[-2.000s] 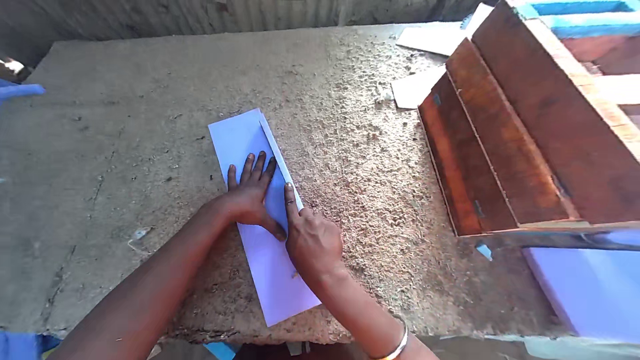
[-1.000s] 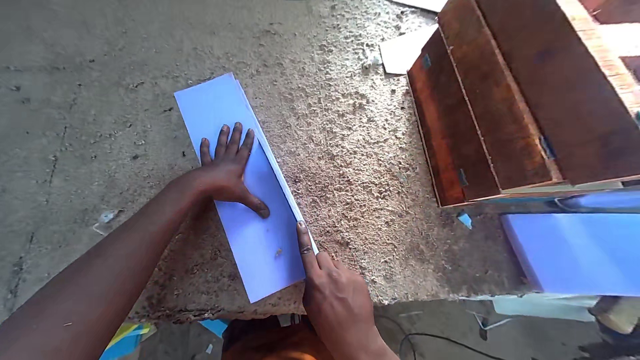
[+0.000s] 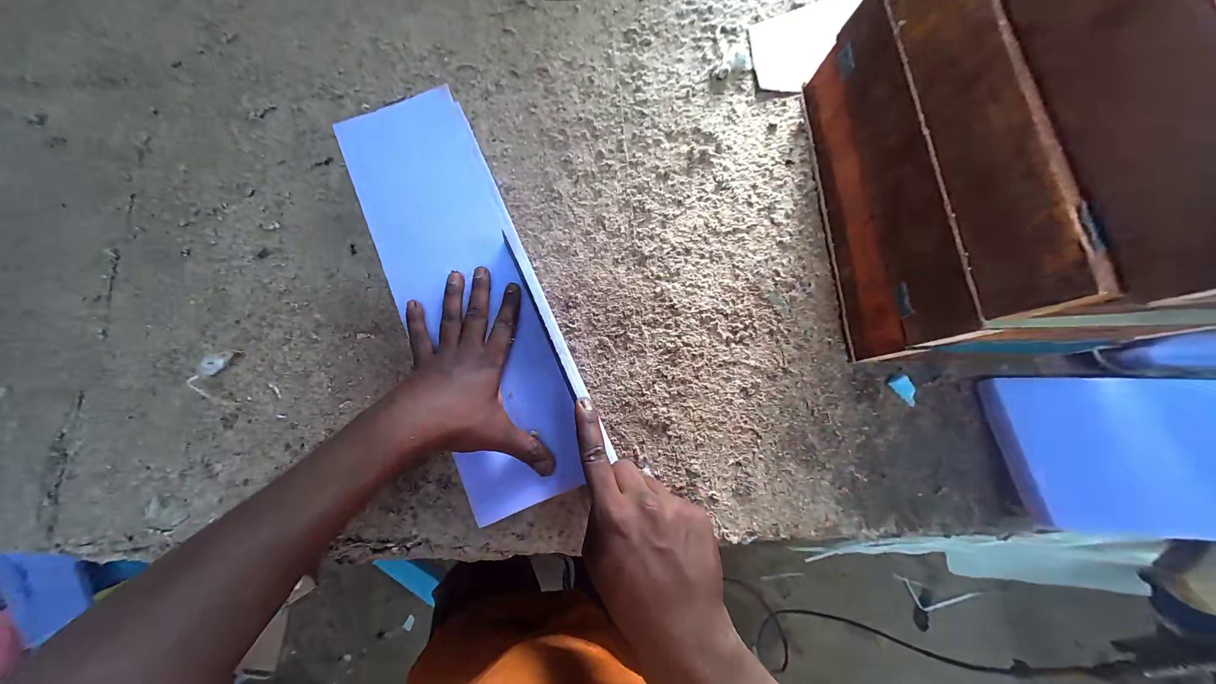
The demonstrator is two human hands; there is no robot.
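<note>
A long lilac-blue foam-like sheet [image 3: 413,180] lies slanted on the worktop. My left hand [image 3: 465,380] rests flat on its lower half, fingers spread. A dark slit runs near the sheet's right edge, setting off a narrow white-edged strip [image 3: 543,304]. My right hand [image 3: 651,541] is curled at the lower right edge, index finger stretched along the strip where the slit ends. It appears closed on a thin tool, perhaps a blade, mostly hidden under the fingers.
Crumbly debris covers the rough worktop [image 3: 703,285]. A brown wooden box-like piece with hinges [image 3: 988,161] stands at right, above a thick lilac-blue block [image 3: 1121,456]. A white offcut [image 3: 798,43] lies top right. A dark cable [image 3: 855,622] runs below the front edge.
My right hand has moved down along the sheet's right edge, toward its near end. The left hand stays flat on the sheet. The view has shifted closer.
</note>
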